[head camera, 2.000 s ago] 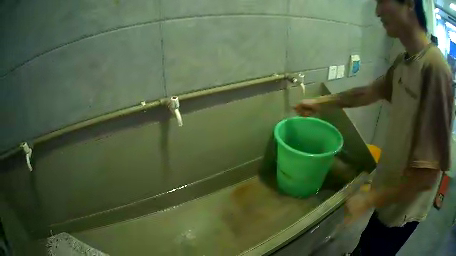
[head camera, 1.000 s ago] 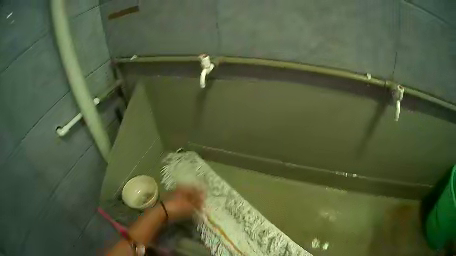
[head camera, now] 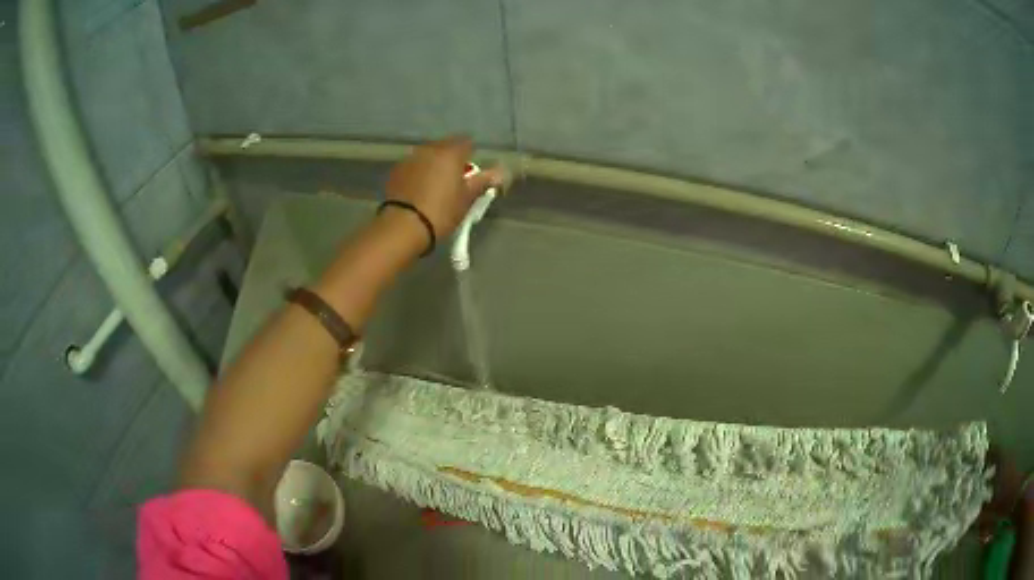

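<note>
My left hand, with a pink sleeve and dark wrist bands, is closed around the head of a white water tap. A thin stream of water falls from the tap onto the back edge of the mop head. The mop head lies across the trough, with its shaggy grey-white underside and string fringe facing up and an orange-brown line along it. My right hand cannot be made out; a small dark reddish patch at the right edge is too unclear to name.
A pale round bowl is at the trough's left end. A wall pipe runs above the trough, with another tap at the right. A thick pale pipe stands left. A green piece shows bottom right.
My left hand has moved up from the mop to the tap, and water now runs. The mop head now lies more level across the view. The other person has left the view.
</note>
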